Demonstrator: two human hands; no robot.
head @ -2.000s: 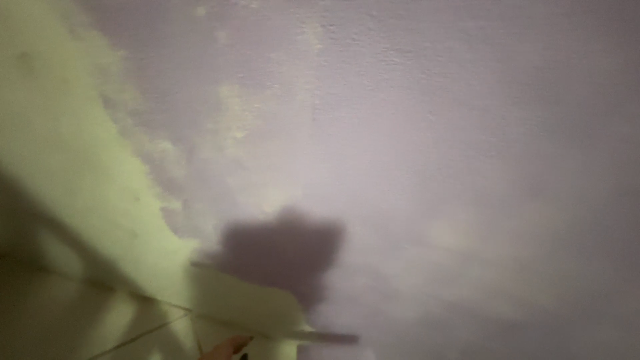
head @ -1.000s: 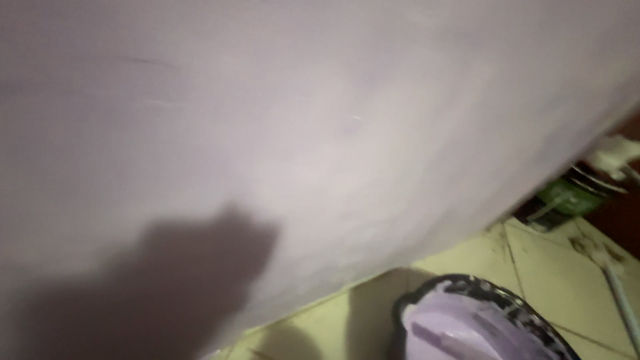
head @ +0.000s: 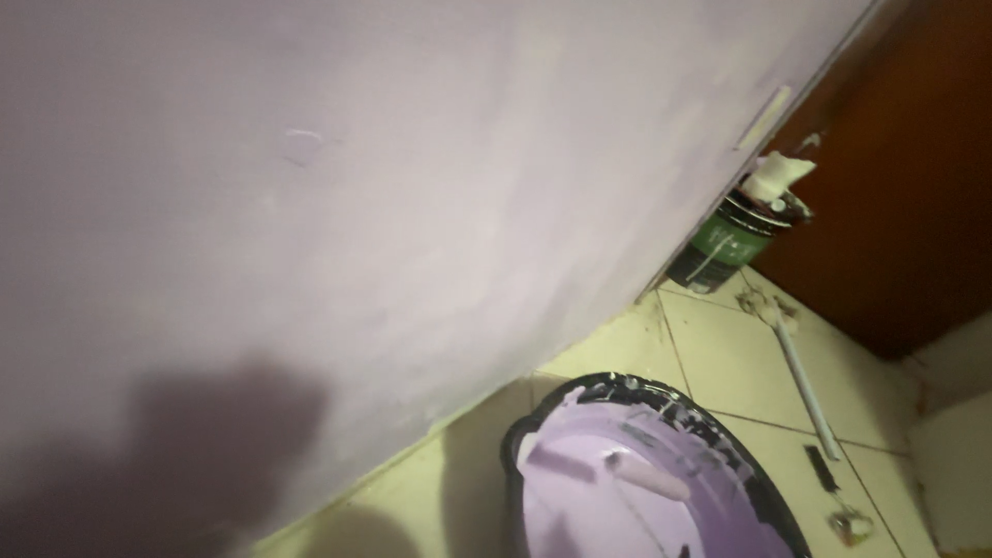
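Note:
Neither my left hand nor my right hand shows now. A paint roller [head: 649, 475] with a pinkish-lilac sleeve is over the black basin [head: 763, 496], which holds lilac paint [head: 612, 511]; its thin frame runs down toward the bottom edge, and who or what holds it cannot be seen. Whether the sleeve touches the paint is unclear. Lilac paint covers the wall [head: 403, 194], blurred in places, with a dark shadow at its lower left.
A black and green paint bucket [head: 725, 244] with a whitish thing on top stands in the corner by a brown door or panel [head: 883, 194]. A pale stick [head: 806, 387] and a small black-handled tool [head: 821, 469] lie on the floor tiles [head: 752, 380].
The view has swung from the partly painted wall to the basin and corner. Fingertips at the bottom edge two seconds ago are out of view. The roller now shows over the basin.

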